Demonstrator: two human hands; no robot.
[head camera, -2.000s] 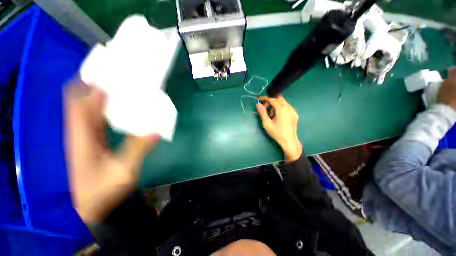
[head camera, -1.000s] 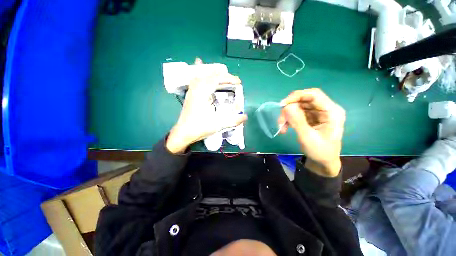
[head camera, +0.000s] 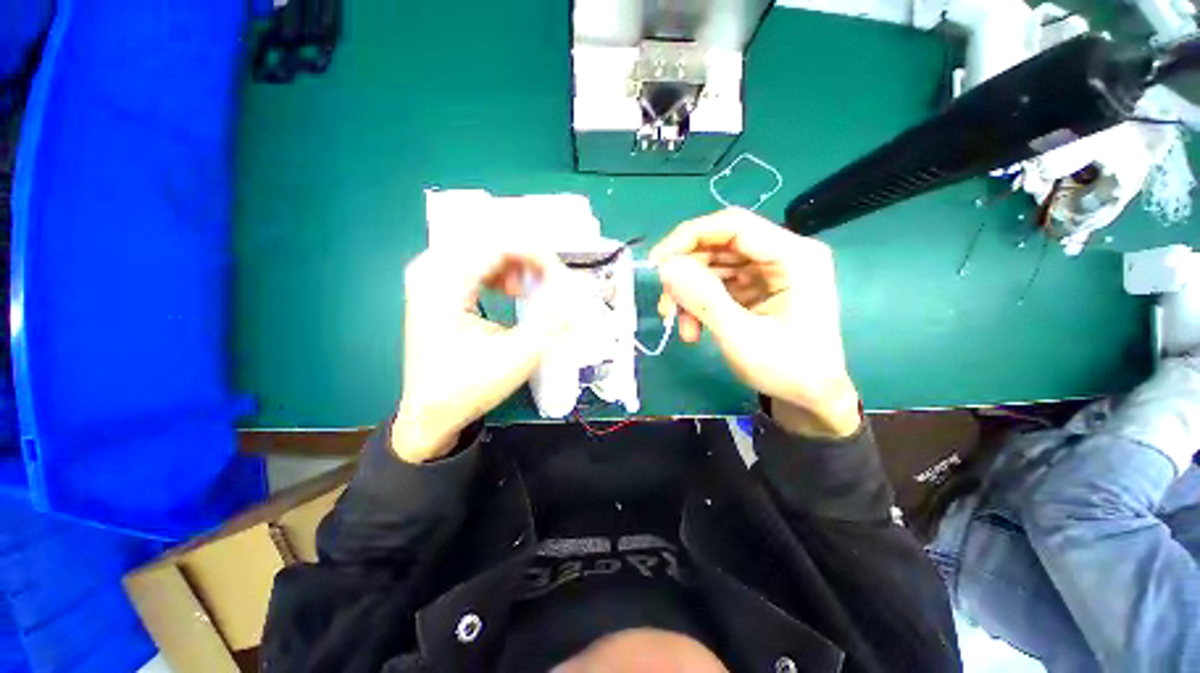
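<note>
A white camera unit (head camera: 574, 381) lies on the green mat at the bench edge, its white arm block to the upper left and thin red and black wires at its near edge. My left hand (head camera: 474, 345) is over its left side, fingers bent and slightly blurred; what they touch is unclear. My right hand (head camera: 763, 305) pinches a thin pale sealing ring (head camera: 654, 348) at the unit's right side. A short black cable (head camera: 599, 258) shows across the unit between the hands. My left hand hides part of the unit.
A screw feeder (head camera: 658, 112) stands ahead. Another sealing ring (head camera: 746, 182) lies beside it. A black screwdriver (head camera: 954, 138) hangs at right, near white camera parts (head camera: 1092, 184). A blue bin (head camera: 125, 263) is at left, a cardboard box (head camera: 237, 565) below. Another person's sleeve (head camera: 1119, 460) is at right.
My left hand brought the camera unit down to the mat and has since shifted on it. My right hand took up a sealing ring and moved left to the unit. The screwdriver hangs closer.
</note>
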